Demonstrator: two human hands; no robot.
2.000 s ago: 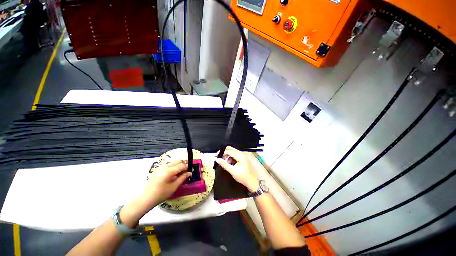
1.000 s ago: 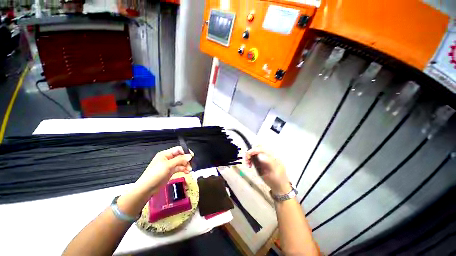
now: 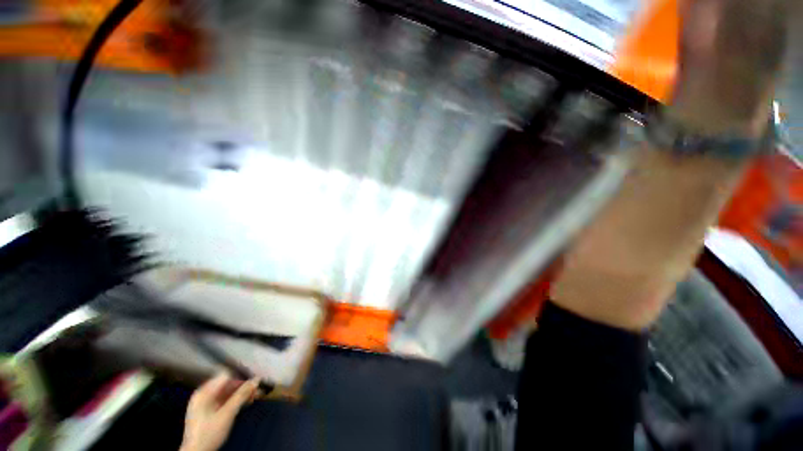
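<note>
The picture is strongly blurred. My left hand [image 3: 211, 412] is low, at the wooden tray's front edge, with its fingers closed on the end of a black strap [image 3: 207, 350]. My right arm reaches up at the right; my right hand [image 3: 733, 48] is blurred and cut off by the top edge, so its fingers and any hold do not show. More black strap ends lie over the pale-lined wooden tray [image 3: 313, 339]. A black strap [image 3: 70, 110] arches at the far left. The strap pile [image 3: 53, 264] is at the left edge.
Part of the magenta box [image 3: 11, 421] shows at the lower left, beside the dark pad [image 3: 79, 374]. The pale machine wall [image 3: 290, 203] fills the middle, below a row of blurred clips [image 3: 423, 66]. A long dark panel-like shape [image 3: 502, 203] slants down beside my right arm.
The view has swung right along the machine. My right hand has risen from beside the table to the top right. My left hand has moved from above the magenta box to the tray.
</note>
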